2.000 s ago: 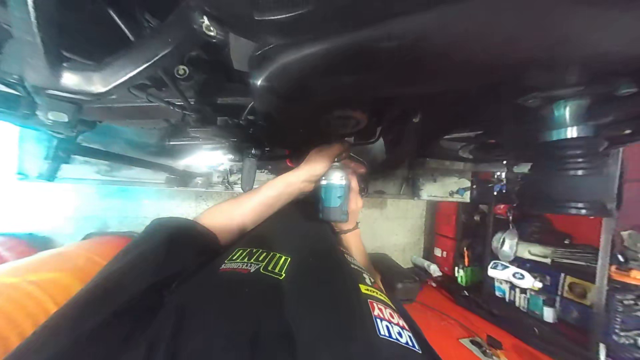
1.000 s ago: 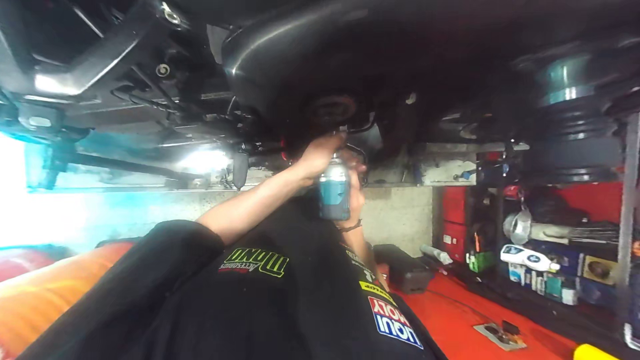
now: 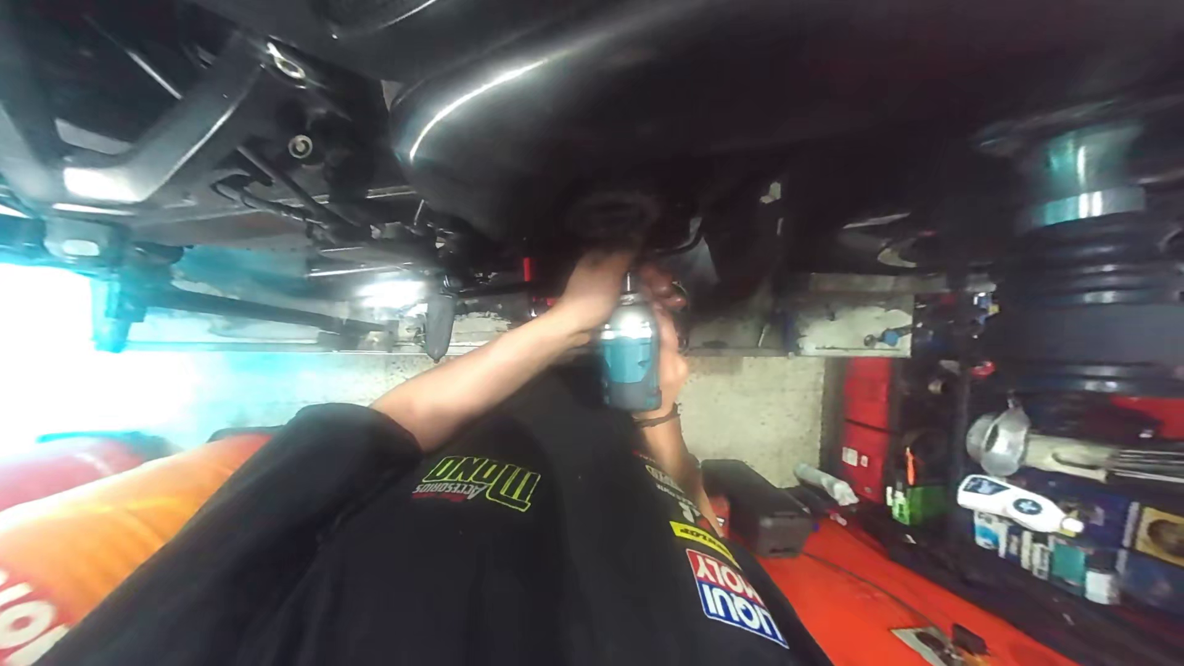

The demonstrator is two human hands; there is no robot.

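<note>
A power tool with a teal and silver housing (image 3: 631, 356), its silver nose upward, stands upright beneath the dark underbody of a vehicle (image 3: 555, 120). My right hand (image 3: 672, 356), with a band at the wrist, is wrapped round the tool from behind and is partly hidden by it. My left hand (image 3: 601, 282) is raised beside the tool's nose, just under a round dark part (image 3: 612, 215) of the underbody. Blur and shadow hide its fingers, so whether it grips anything cannot be made out.
Suspension arms and lines (image 3: 305, 185) hang at upper left. On the right is a black ribbed cylinder (image 3: 1091, 296). Below it, shelves hold a white bottle (image 3: 1013, 504), a metal funnel-like vessel (image 3: 999, 439) and boxes. A black case (image 3: 758, 509) rests by a red surface (image 3: 851, 592).
</note>
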